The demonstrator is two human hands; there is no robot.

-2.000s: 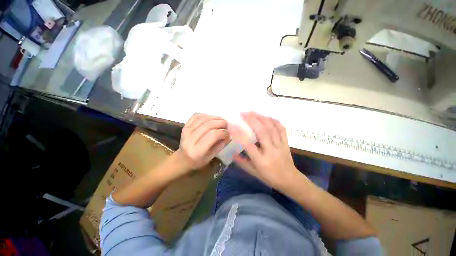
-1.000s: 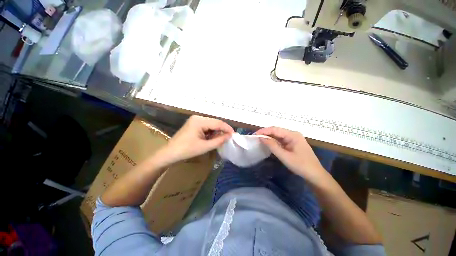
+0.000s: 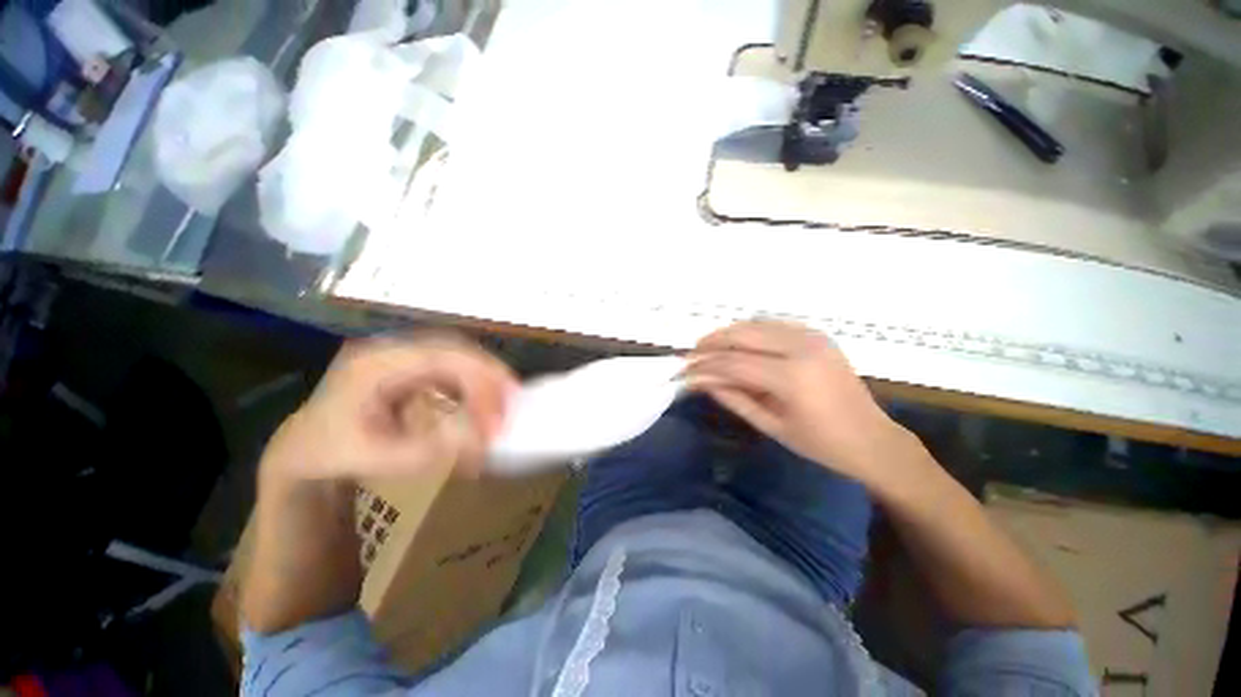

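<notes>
A white fabric piece [image 3: 588,409] is stretched between my two hands, over the lap and just off the table's front edge. My left hand [image 3: 402,406] is blurred and grips its left end. My right hand [image 3: 789,395] pinches its right end between thumb and fingers. The cream sewing machine bed [image 3: 898,191] lies beyond the table's front strip. The dark presser foot cluster [image 3: 822,123] stands on it, with a whitish piece at its left side.
Black thread snips [image 3: 1007,119] lie on the machine bed. Two crumpled white bundles [image 3: 334,143] [image 3: 215,132] lie on the left side. Printed ruler marks [image 3: 1048,360] run along the front edge. Cardboard boxes [image 3: 456,545] [image 3: 1116,579] stand below the table.
My left hand has moved left, away from my right hand, and the fabric is now drawn out long between them. The view has shifted slightly.
</notes>
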